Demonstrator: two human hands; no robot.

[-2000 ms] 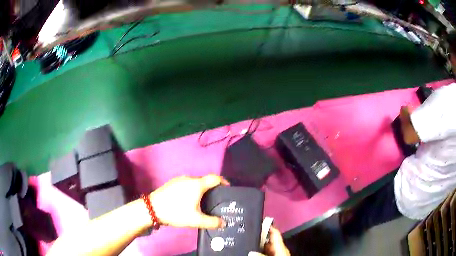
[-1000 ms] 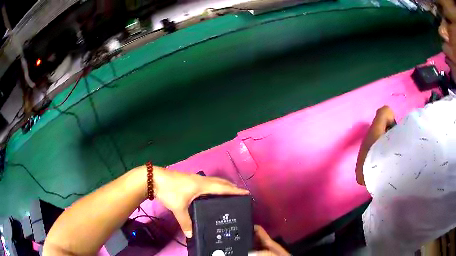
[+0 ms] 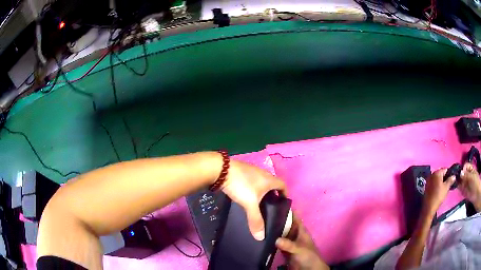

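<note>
My left hand (image 3: 250,195), with a red bead bracelet at the wrist, grips the top of a black box speaker (image 3: 237,240) at the lower middle. The speaker is tilted, with a plain dark side showing. My right hand (image 3: 301,250) holds its right edge, fingers partly hidden. A small whitish item (image 3: 288,222) lies between my right fingers and the speaker; what it is, I cannot tell. Another black speaker with white printing (image 3: 205,213) lies just left of the held one, partly covered by it and my forearm.
A speaker with a blue light (image 3: 142,237) stands left of my hands. Dark boxes (image 3: 32,198) are grouped at far left. At right, another person's hands (image 3: 438,187) work beside an upright speaker (image 3: 415,192). Black wires (image 3: 113,79) hang from the cluttered shelf behind.
The printed rear panel faced me in my hands before; the held speaker now shows a plain side and tilts. My left arm reaches further right. The neighbour's hands now hold a dark piece beside a speaker.
</note>
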